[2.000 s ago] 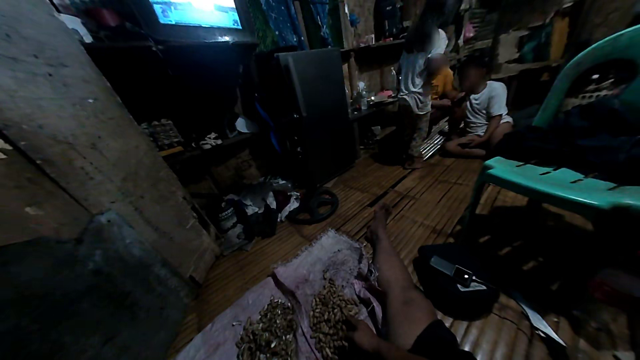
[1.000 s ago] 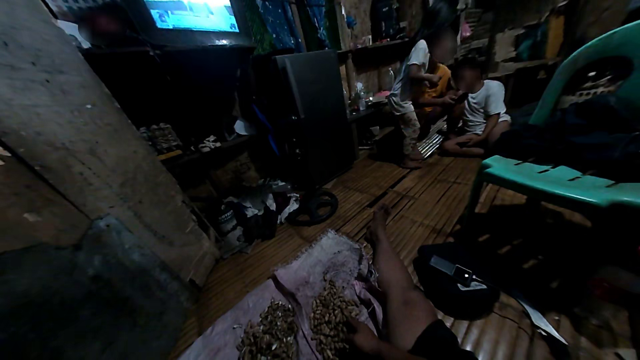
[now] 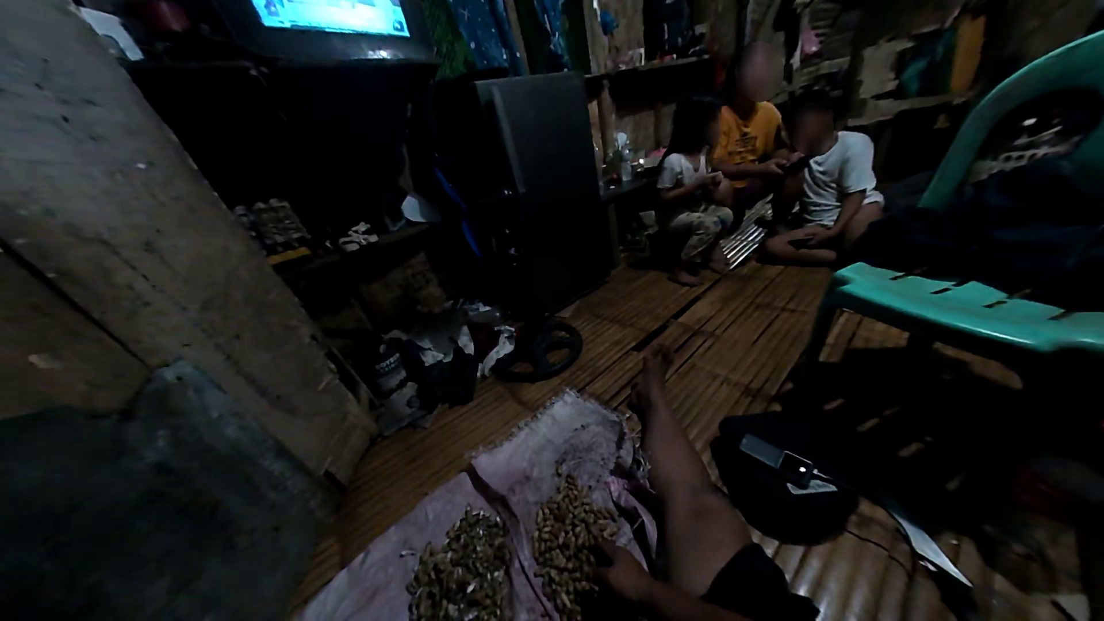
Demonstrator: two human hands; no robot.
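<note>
My right hand (image 3: 623,571) reaches in from the bottom and touches the right edge of a pile of small brownish pieces, perhaps unshelled peanuts (image 3: 565,530). Its fingertips are dark, and whether they pinch a piece cannot be told. To the left, across a fold in the cloth, lies a second pile, duller and mixed with pale bits (image 3: 466,565). Both piles rest on a worn pinkish woven cloth or sack (image 3: 552,440) spread on the slatted floor. My left hand is not in the picture. My bare leg (image 3: 681,466) stretches along the cloth's right side.
A green plastic chair (image 3: 966,315) stands at right. Beside my leg, a dark round object (image 3: 780,509) bears a small device (image 3: 776,457). Three people (image 3: 750,142) are together on the slatted floor (image 3: 690,319) at the back. A black wheel-shaped object (image 3: 543,349) lies before a dark cabinet (image 3: 556,181).
The person in the pale top at the back was standing and bending, and now squats beside the other two. My right hand stays at the right-hand pile.
</note>
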